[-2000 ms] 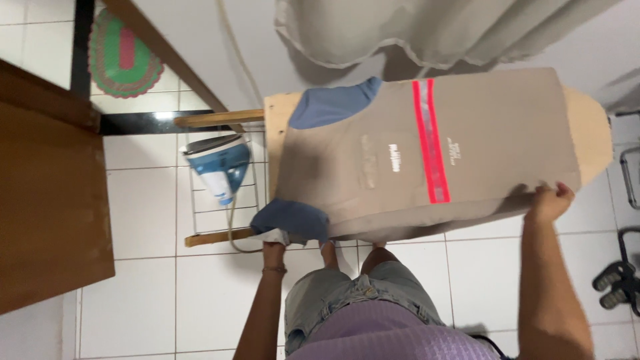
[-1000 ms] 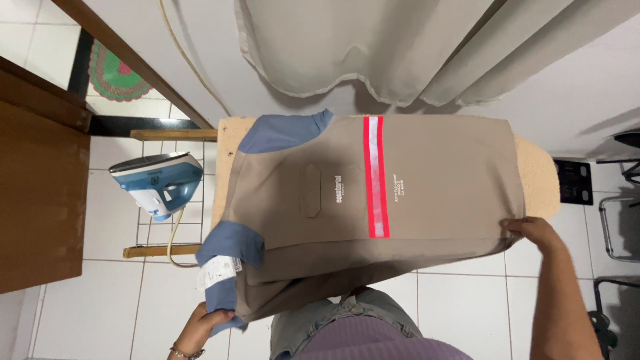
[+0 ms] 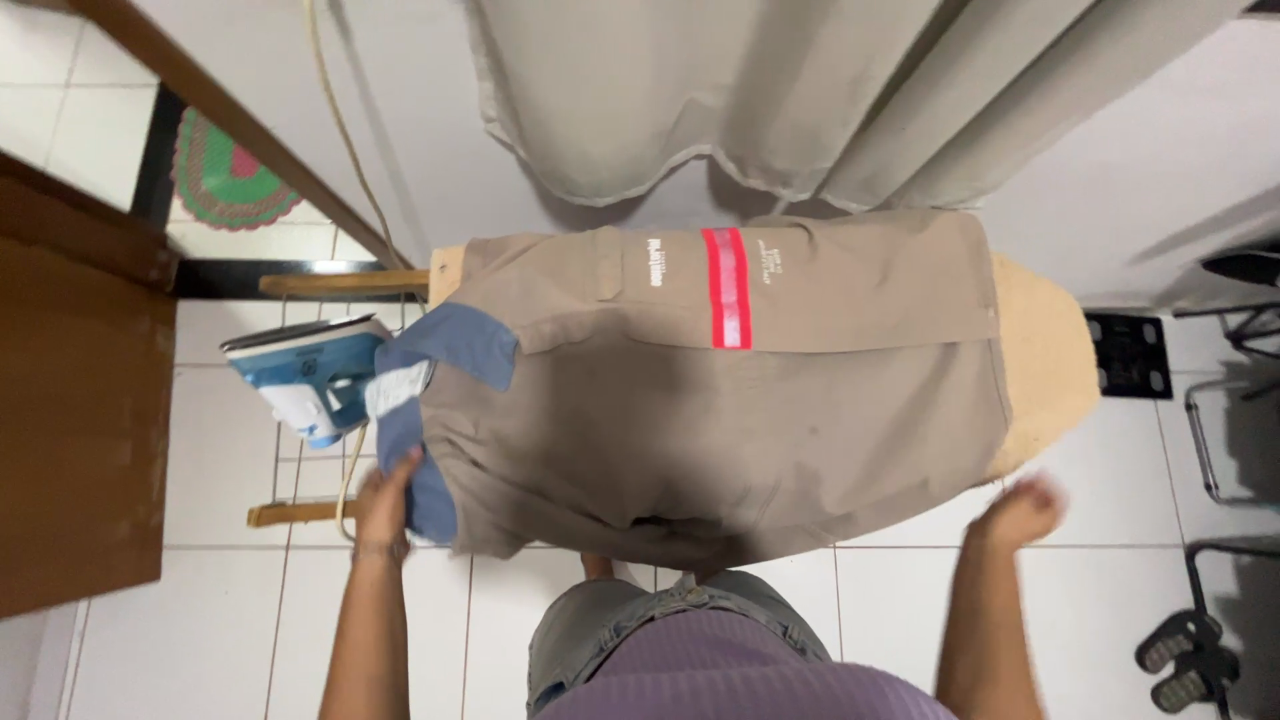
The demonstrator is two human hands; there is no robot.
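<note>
A taupe work shirt with a blue collar and a red-edged reflective stripe lies over an ironing board. My left hand grips the collar's near end at the board's left. Off the board's near right edge, my right hand is blurred and apart from the cloth; its fingers look curled, and whether they are closed is unclear. A blue and white steam iron rests on the wire rack beyond the collar.
Wooden rack arms extend left of the board. A pale curtain hangs behind it, and the iron's cord runs up the wall. At left is a brown wooden door; a black scale and metal chair legs are at right.
The shirt has shifted toward the far edge of the board, and more of its plain cloth now faces up. My right hand has let go of the hem and moved off the cloth.
</note>
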